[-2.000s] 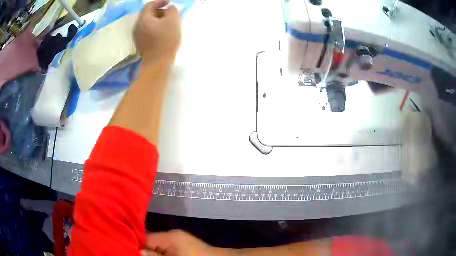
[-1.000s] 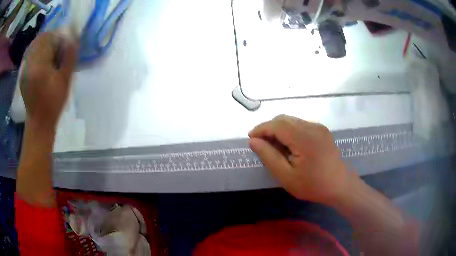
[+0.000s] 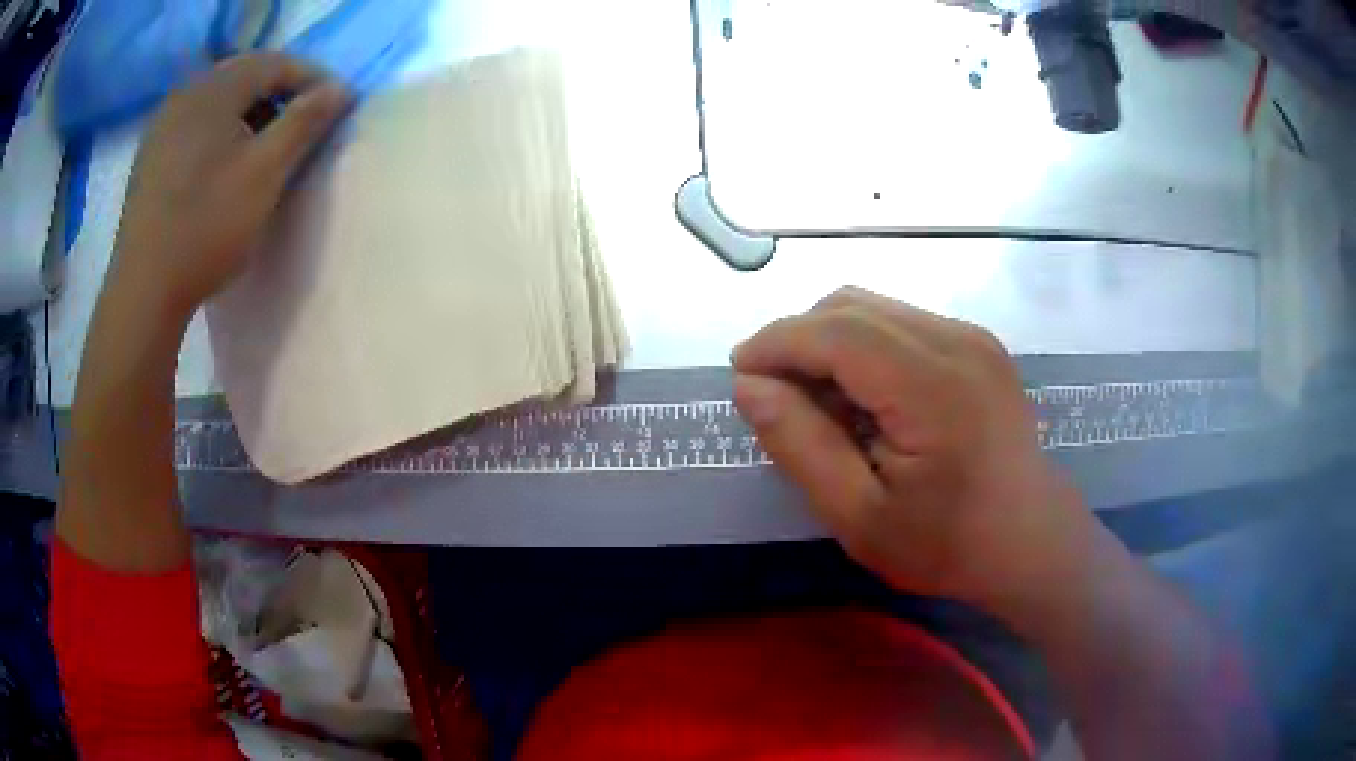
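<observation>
A layered stack of cream pocket pieces lies on the left of the table, its lower edge over the ruler strip and its right edges fanned. My left hand is at the stack's upper left corner, its fingers closed on blurred blue fabric; the exact grip is partly hidden. My right hand is above the front edge, right of the stack, with fingers curled and thumb against them. Nothing shows in it.
The machine bed is at upper right, with the dark grey cylinder above it. The ruler runs along the front edge. A red basket with white and cream pieces is below left. A pale blurred item is at the right.
The cream stack now lies flat near the front edge; earlier it was at the upper left with the blue fabric. My right hand has risen from below the table to the front edge.
</observation>
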